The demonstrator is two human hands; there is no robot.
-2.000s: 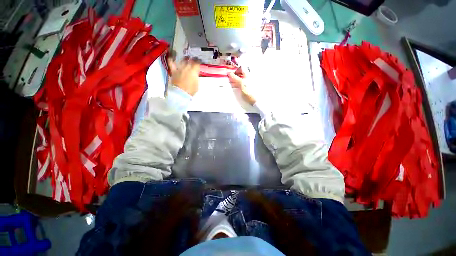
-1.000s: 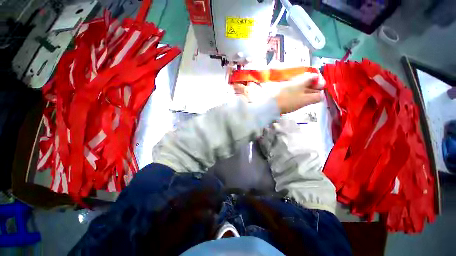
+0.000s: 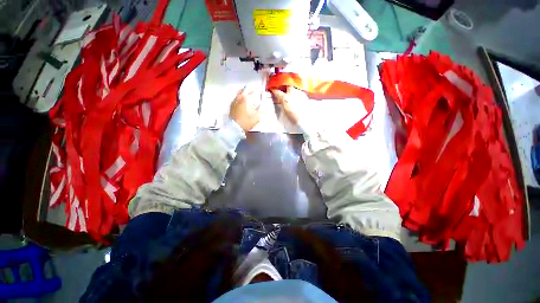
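Note:
A red strap [image 3: 340,90] lies under the front of the sewing machine head [image 3: 272,26] and trails right over the white sewing plate [image 3: 219,109], its free end bent down toward me. My right hand [image 3: 288,103] holds the strap near its left end, just below the needle area. My left hand [image 3: 246,109] is on the plate just left of it, fingertips near the strap end; glare hides whether it grips anything. The needle and the strap's left tip are washed out by bright light.
A left pile of red straps [image 3: 112,136] with pale stripes and a right pile of straps [image 3: 456,160] flank the work. The metal table plate [image 3: 266,177] lies between my forearms. A white oval attachment [image 3: 355,18] is right of the head. A blue stool [image 3: 26,272] stands lower left.
My left hand has moved back from the far right, where it was at the strap's right part, to beside my right hand. The strap's right end now hangs bent on the plate.

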